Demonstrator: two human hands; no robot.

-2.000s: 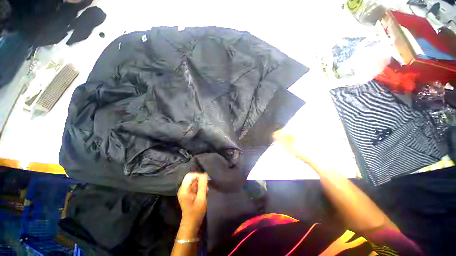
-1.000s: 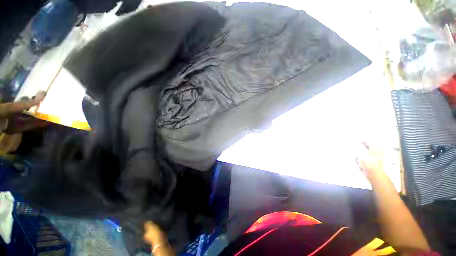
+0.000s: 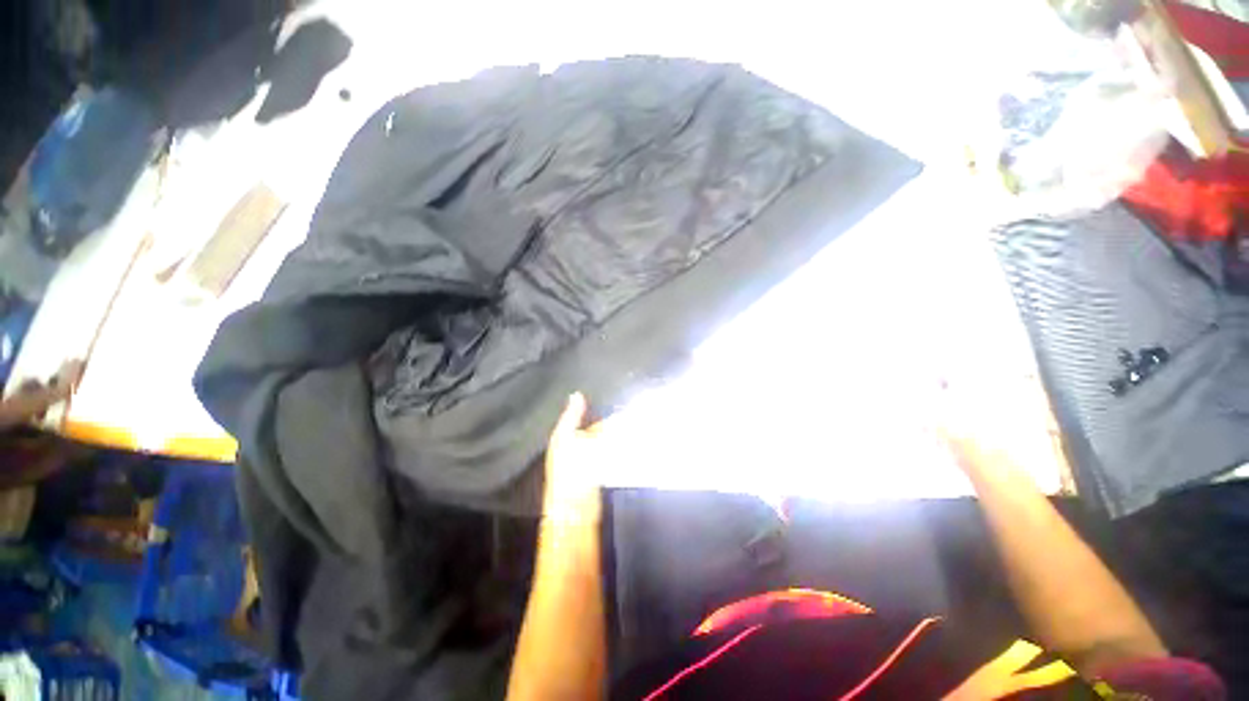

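Note:
A dark grey garment [image 3: 767, 233] lies on the white table with its crinkled, shinier lining [image 3: 630, 233] facing up. Its left part hangs over the table's front edge. My left hand [image 3: 573, 427] is at the garment's lower front edge, fingertips pointing up and touching the cloth or table there; whether it pinches the cloth cannot be told. My right hand [image 3: 956, 425] is over the bare white table to the right, apart from the garment, washed out by glare. No needle or thread can be made out.
A striped cloth [image 3: 1082, 315] with small black pieces [image 3: 1137, 367] lies at right. Behind it are a red plastic bag [image 3: 1194, 192] and clear plastic [image 3: 1082, 151]. A ridged block [image 3: 240, 240] is at left. Blue crates [image 3: 192, 575] stand below left. Another person's hand [image 3: 48, 390] shows at the left edge.
The garment's raised left part has settled lower. My left hand has come up from below the table to the garment's front edge. My right hand stays out to the right. The view has shifted.

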